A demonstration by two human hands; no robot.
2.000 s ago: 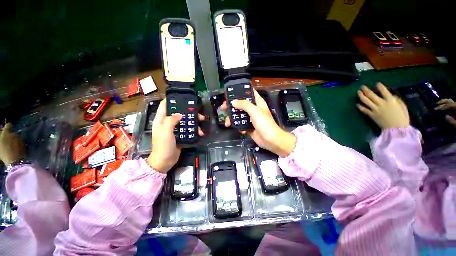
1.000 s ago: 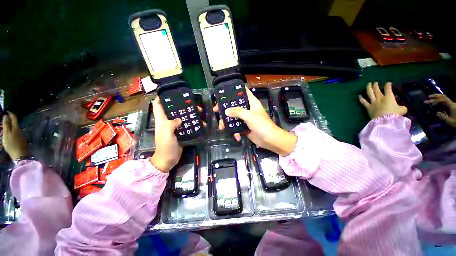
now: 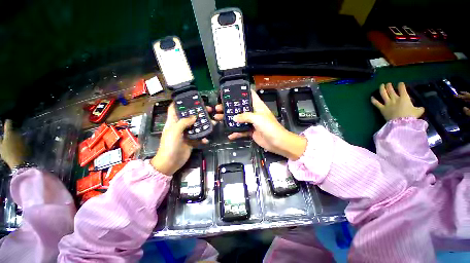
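My left hand (image 3: 172, 141) holds an opened flip phone (image 3: 175, 67), its thumb on the black keypad. The phone leans to the left and its screen is lit white. My right hand (image 3: 265, 128) holds a second opened flip phone (image 3: 230, 49), nearly upright, thumb on the lower keys, screen lit white. Both are held above a clear blister tray (image 3: 294, 210). In the tray lie several dark phones, back up, such as the one in the front row (image 3: 234, 190). My hands hide part of the back row.
Loose red-orange and white batteries (image 3: 107, 158) lie left of the tray. A small red device (image 3: 102, 110) lies behind them. A neighbour's hand (image 3: 397, 105) rests on the green mat at right, beside dark items. Another person's hand (image 3: 13, 146) is at far left. A grey post stands behind.
The left phone has moved lower and tipped farther back, so it looks shorter. The right phone is now more upright. Both thumbs stay on the keypads.
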